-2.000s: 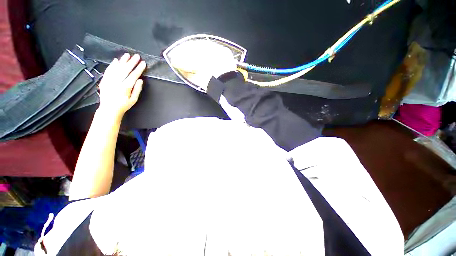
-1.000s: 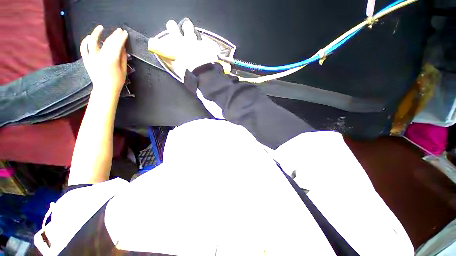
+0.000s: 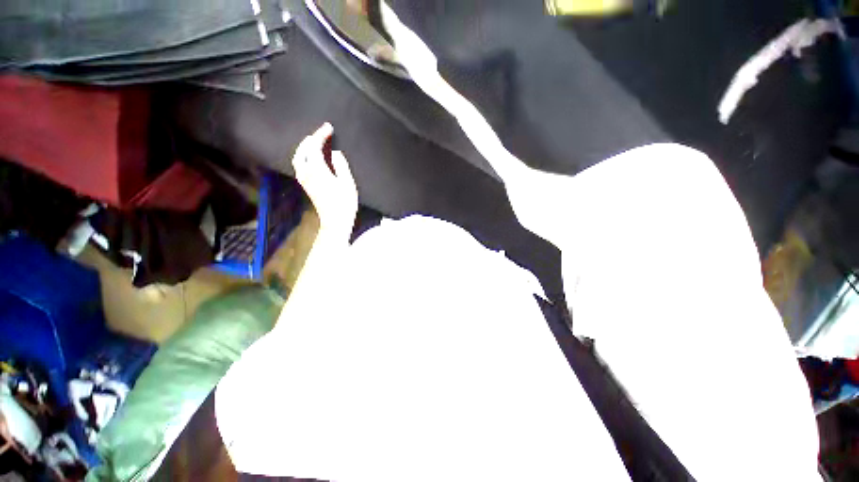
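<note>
The bundle of dark strips (image 3: 141, 42) lies at the top left, its ends with short white marks pointing right. A silver rim of the steam iron (image 3: 356, 45) shows at the top edge; most of the iron is cut off. A narrow dark strip seems to run from under it towards the lower right. My left hand (image 3: 326, 179) is below the bundle's ends, off the strips, with fingers apart and empty. My right arm reaches up to the top edge beside the iron; my right hand is out of the picture.
The black table (image 3: 235, 118) spans the top. Red cloth (image 3: 66, 132) hangs under the bundle. Below left are a blue crate (image 3: 242, 247), a green sack (image 3: 179, 377), brown cardboard and blue containers. A pale curved piece (image 3: 777, 61) and a yellow thing (image 3: 589, 6) show at upper right.
The view has shifted lower, so bundle and iron now sit at the top edge. My left hand has come off the bundle towards my body. My right hand has left the picture.
</note>
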